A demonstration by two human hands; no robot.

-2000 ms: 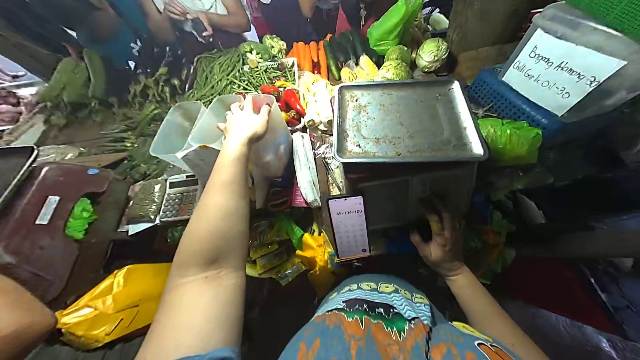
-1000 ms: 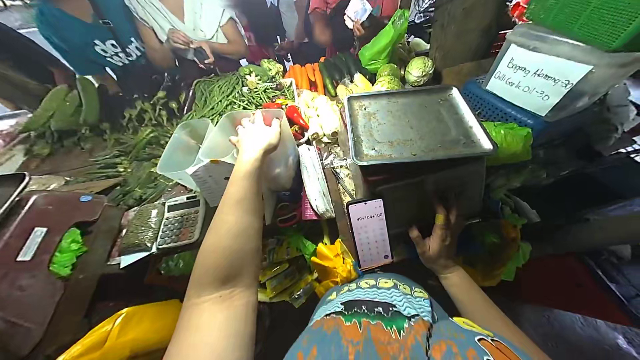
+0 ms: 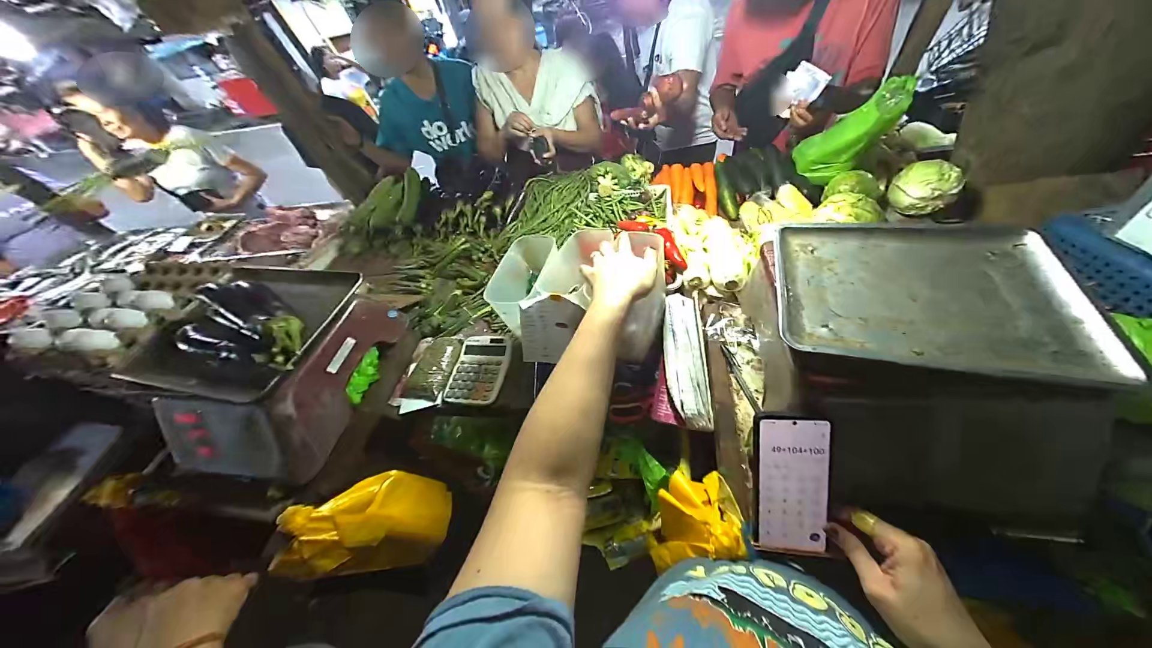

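My left hand (image 3: 621, 273) reaches over the rim of a translucent plastic container (image 3: 576, 261), fingers bent; whether it grips anything inside is hidden. A similar container (image 3: 520, 279) stands beside it on the left. My right hand (image 3: 895, 562) is low at the right, thumb and finger at the lower right corner of a phone (image 3: 794, 486) showing a calculator. The phone stands upright against the dark scale body under a metal tray (image 3: 945, 297). A calculator (image 3: 478, 370) lies left of the containers, and a folded paper bundle (image 3: 688, 360) to their right.
Carrots (image 3: 693, 186), red peppers (image 3: 670, 247), cabbages (image 3: 925, 187) and green beans (image 3: 576, 202) lie behind the containers. At the left, bagged eggplants (image 3: 241, 324) rest on a scale's tray. Yellow plastic bags (image 3: 369, 522) hang low. Several people stand across the stall; another person's hand (image 3: 171, 612) shows bottom left.
The view has tilted up and left, showing more of the people and the left scale. My left hand stays at the containers. My right hand has moved from the scale's front to the phone's corner.
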